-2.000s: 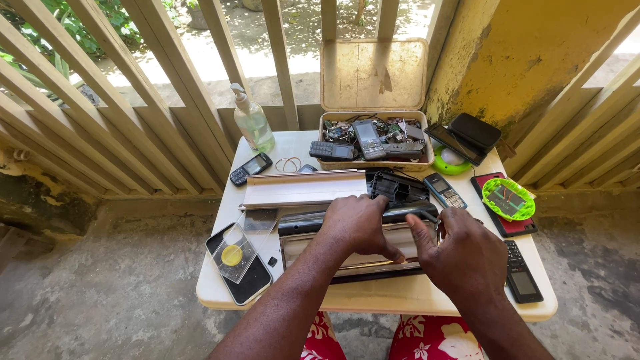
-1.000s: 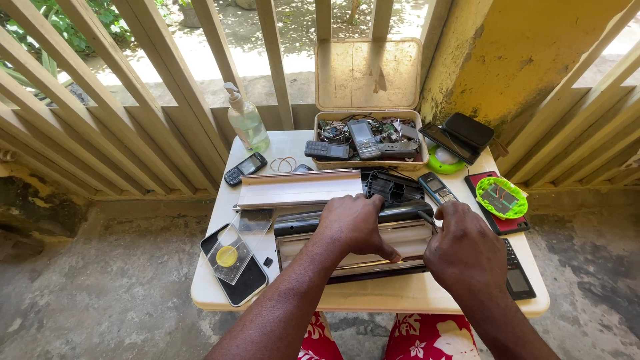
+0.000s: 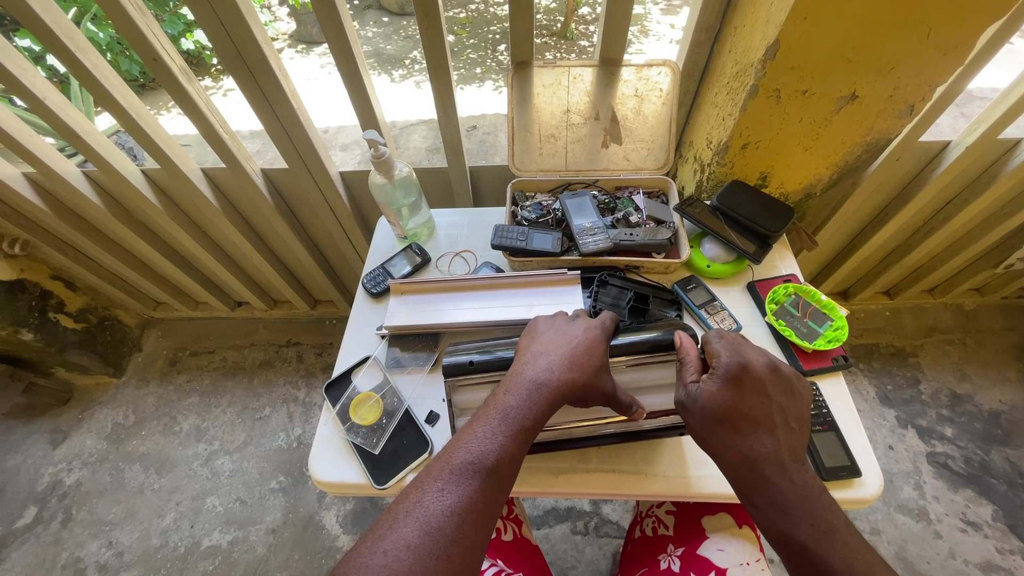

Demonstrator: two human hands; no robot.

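Note:
A long metal housing with glossy black edges (image 3: 480, 357) lies across the near part of the table. My left hand (image 3: 568, 360) rests over its middle, fingers on the black bar and thumb spread down on the pale inner face. My right hand (image 3: 740, 392) is closed at the housing's right end; whatever its fingers pinch is hidden. Behind lies a pale metal channel piece (image 3: 484, 302), with a black plastic part (image 3: 632, 298) to its right. A blue keypad phone (image 3: 707, 304) lies beyond my right hand.
On the white table (image 3: 600, 480) stand a pump bottle (image 3: 402, 196) and an open box of phone parts (image 3: 596, 260). A black-screened phone (image 3: 380, 436) lies left under clear plastic. At right are a green lamp part (image 3: 806, 317) and a keypad phone (image 3: 832, 440). Slatted railing is behind.
My left hand stays on the housing. My right hand has shifted slightly at the housing's right end, its fingers now more curled than two seconds ago.

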